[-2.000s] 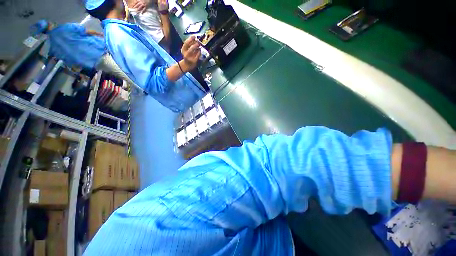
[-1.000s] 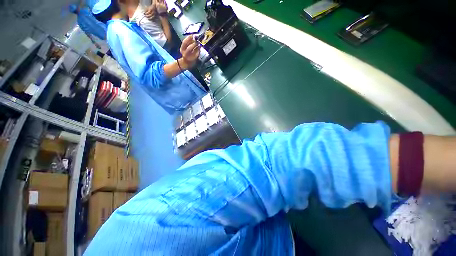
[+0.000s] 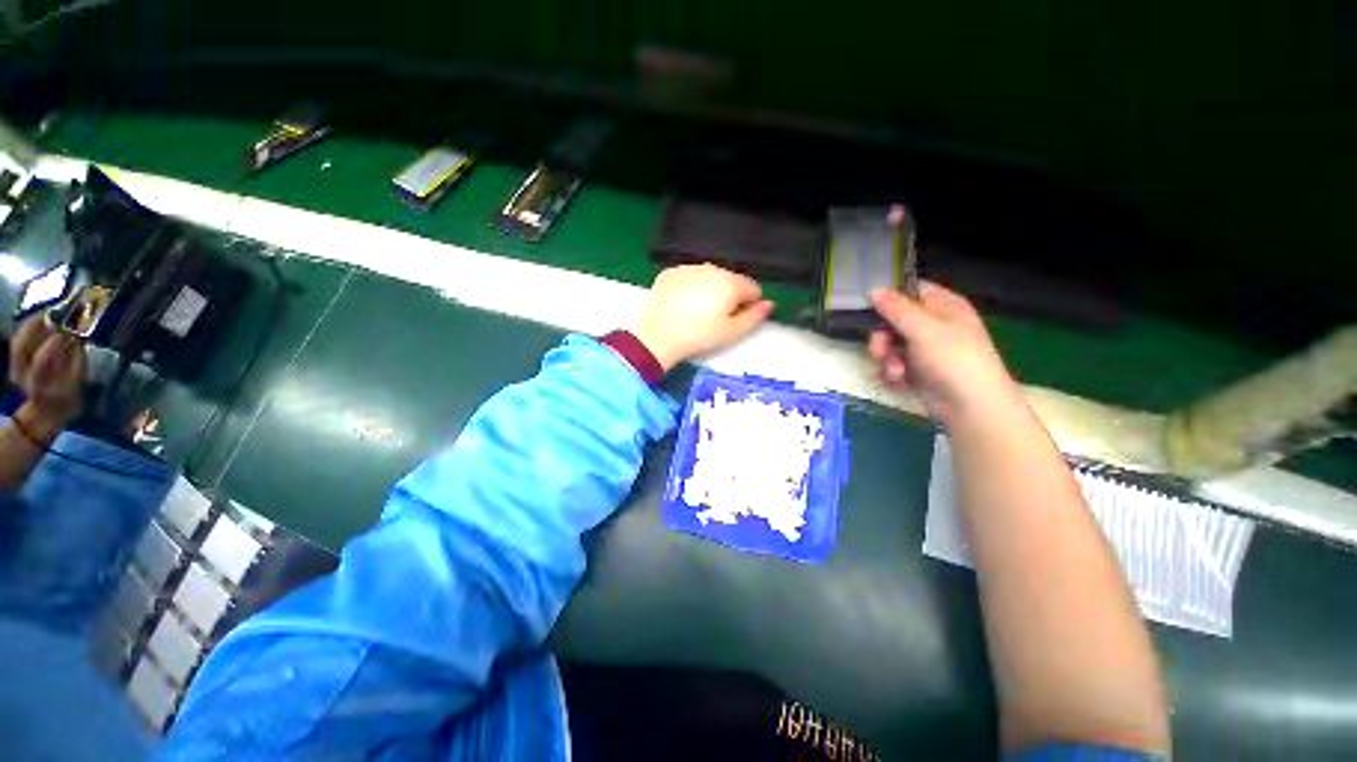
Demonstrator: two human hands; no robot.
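My right hand [image 3: 941, 346] grips the lower end of a phone body [image 3: 866, 265] over the belt's white edge. A flat silver-grey battery with a yellow edge shows on it. My left hand [image 3: 700, 313] is at the belt's white edge, left of the phone and apart from it. Its fingers are curled together and nothing shows in them. A blue parts tray [image 3: 679, 521] heaped with small white pieces [image 3: 749, 459] lies on the bench below my left hand.
A long black tray [image 3: 737, 238] and several waiting phones [image 3: 432, 176] are on the green line. A ribbed white sheet [image 3: 1168, 543] lies right, partly behind my right forearm. A taped post [image 3: 1265, 402] stands far right. A compartment tray [image 3: 191, 599], black boxed device [image 3: 179, 305] and neighbour's hand [image 3: 48, 372] are left.
The view has swung from the left side to the bench in front. Both my hands and the held phone are now in view; before, only my left sleeve and wrist showed.
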